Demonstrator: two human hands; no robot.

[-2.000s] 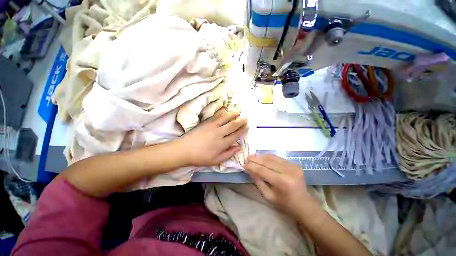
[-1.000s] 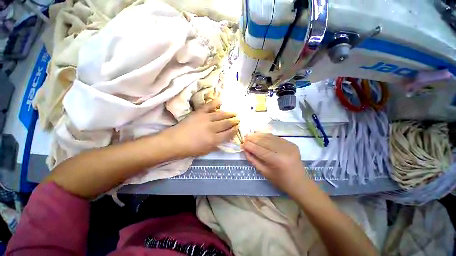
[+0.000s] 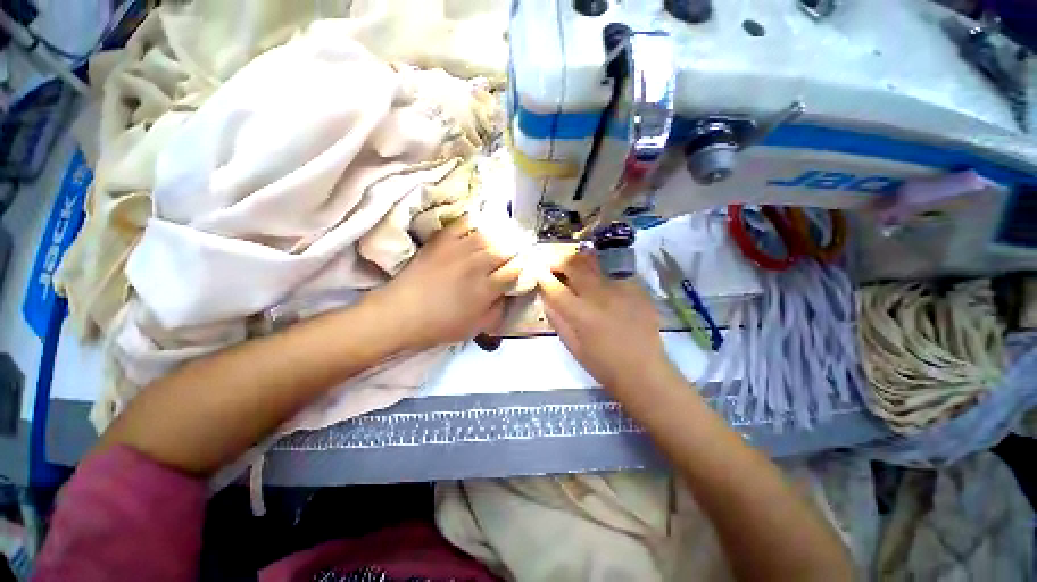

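Observation:
A large cream garment piece (image 3: 262, 171) lies heaped left of the needle, its gathered edge (image 3: 426, 199) puckered beside the machine head. My left hand (image 3: 449, 284) lies on the cloth with its fingertips at the edge, left of the needle. My right hand (image 3: 597, 313) is close beside it, its fingertips on the cloth just in front of the presser foot. The cloth between the fingertips is washed out by the lamp, and the needle point is hidden in glare. The white sewing machine (image 3: 728, 102) with a blue stripe stands over the right hand.
Thread snips (image 3: 688, 301) lie right of my right hand. Red-orange scissor handles (image 3: 768, 237), pale lilac strands (image 3: 796, 341) and a cream cord bundle (image 3: 927, 352) lie further right. A ruler strip (image 3: 489, 426) runs along the front edge. Cream cloth (image 3: 557, 523) hangs over the lap.
Both hands have moved away from the front edge, up to the presser foot, with the cloth edge between them. The view has shifted, so the machine head appears further left.

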